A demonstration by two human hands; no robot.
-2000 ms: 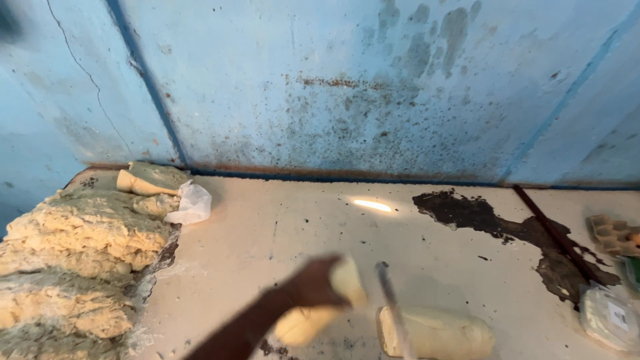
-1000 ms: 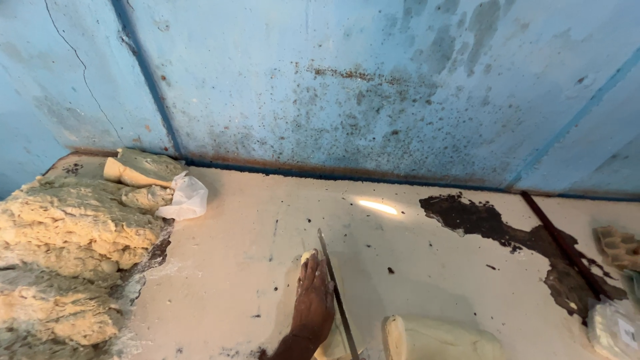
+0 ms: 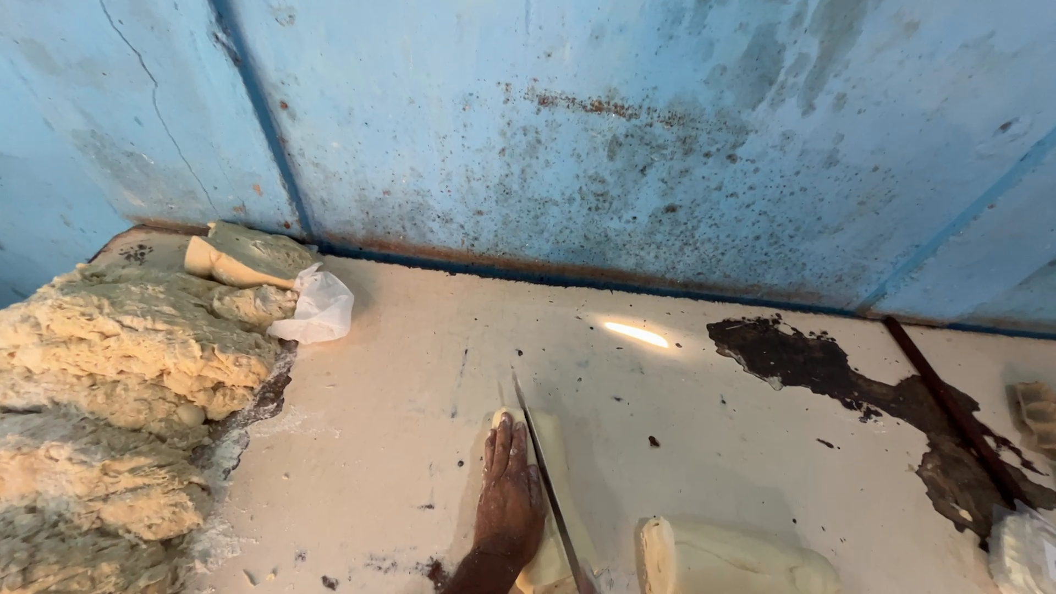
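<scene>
My left hand (image 3: 507, 499) lies flat, fingers extended, along the left part of a pale slab of dough (image 3: 559, 466) at the lower middle, holding it down. Close along the right side of the fingers runs a long narrow knife blade (image 3: 546, 474), over the dough. Its handle is out of the frame at the bottom, and so is my right hand. Right of these lies a thick roll of dough (image 3: 742, 561), cut off by the bottom edge.
A large rough dough mass (image 3: 107, 355) covers the worktop's left side, with a smoother dough piece (image 3: 247, 252) and a translucent plastic bag (image 3: 318, 305) behind. A blue wall (image 3: 495, 148) borders the worktop (image 3: 396, 371). Right are a dark bar (image 3: 949, 404), an egg tray (image 3: 1035, 412) and a clear plastic package (image 3: 1023, 544).
Two seconds ago my left hand held a piece of dough farther right; it moved left and down onto the dough by one second ago. The knife has also moved left, beside it.
</scene>
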